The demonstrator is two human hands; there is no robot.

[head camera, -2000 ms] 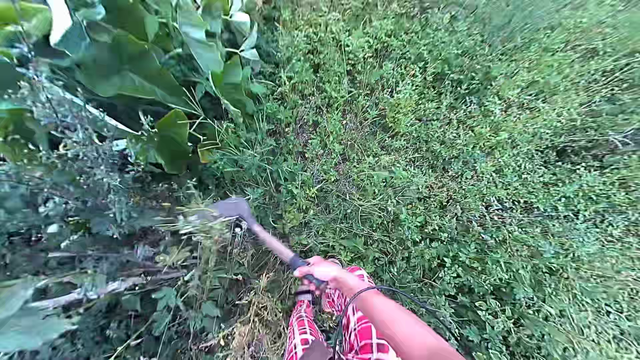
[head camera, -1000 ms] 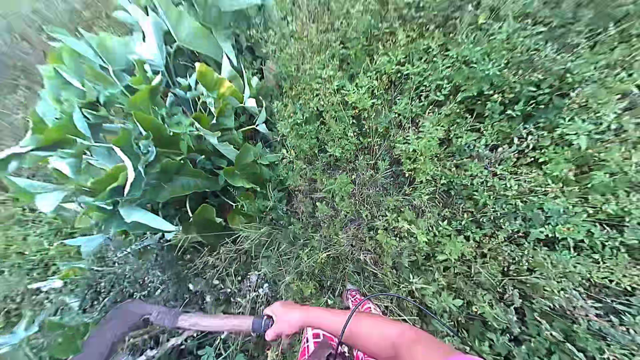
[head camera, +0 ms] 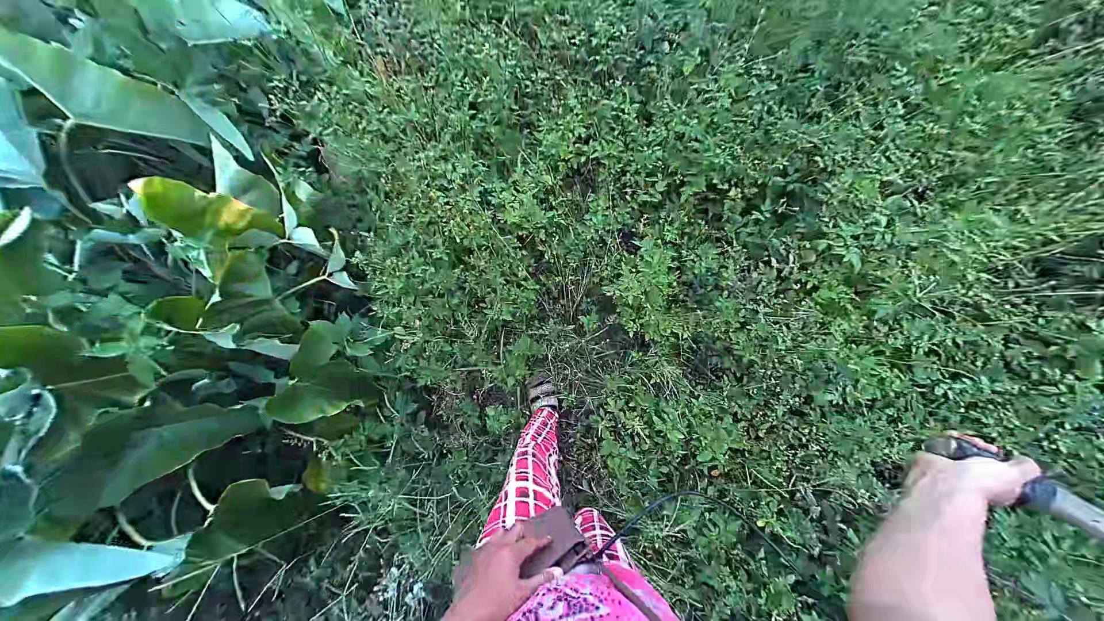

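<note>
My right hand (head camera: pixel 970 474) is closed round the dark grip of a long-handled tool (head camera: pixel 1065 504) at the lower right; the tool's far end lies outside the view. At the bottom centre, my left hand (head camera: pixel 509 569) rests on a brown box-like case (head camera: pixel 552 539) at my waist, its thumb and fingers along the case's edges. A thin black cable (head camera: pixel 690 494) loops out from beside the case to the right. Below show red-and-white checked trousers (head camera: pixel 530 466) and one shoe (head camera: pixel 542 392) among the weeds.
Large broad-leaved plants (head camera: pixel 172 448) crowd the left side, one leaf (head camera: pixel 203 207) yellowing. Low green weeds (head camera: pixel 647 293) cover the ground ahead and to the right, with longer grass (head camera: pixel 1035 198) at the far right.
My right hand has swung the tool from the lower left across to the lower right. My left hand and the case have come into plain sight. The view has shifted.
</note>
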